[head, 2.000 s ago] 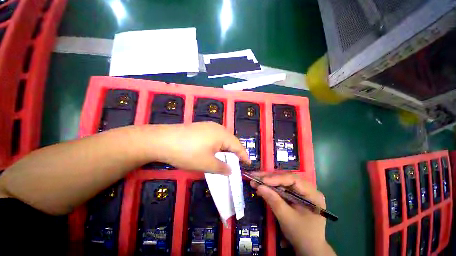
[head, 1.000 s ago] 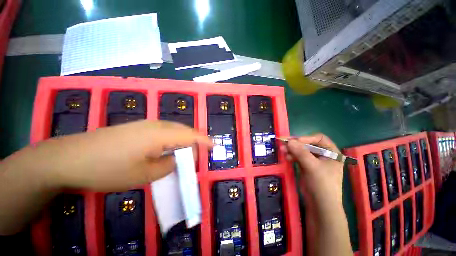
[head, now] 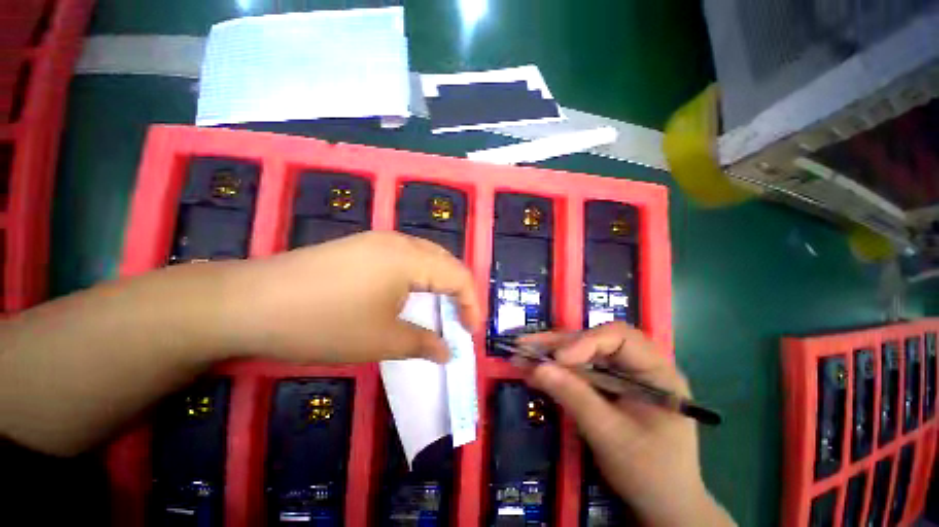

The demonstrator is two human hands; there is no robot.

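Note:
My left hand (head: 396, 299) holds a folded white sticker backing sheet (head: 427, 386) between thumb and fingers, above the middle of the red foam tray (head: 402, 165). My right hand (head: 607, 396) holds dark tweezers (head: 638, 386) like a pen. Their tip is near the lower end of the fourth upper-row phone (head: 523, 252), just right of the backing sheet. Whether the tip holds a label is too small to tell. Open-backed black phones lie in the tray's two rows of slots. My left hand and the sheet hide parts of several phones.
Beyond the tray lie a large white sticker sheet (head: 304, 67), a black piece on a white sheet (head: 492, 101) and a narrow white strip (head: 541, 146). A grey machine (head: 813, 124) with yellow rolls at its base stands upper right. Other red trays are at right (head: 798, 432) and left (head: 31, 154).
The tweezers have moved from the upper-right phone back beside the backing sheet. The view has shifted, so the tray appears farther right. My left hand still holds the sheet.

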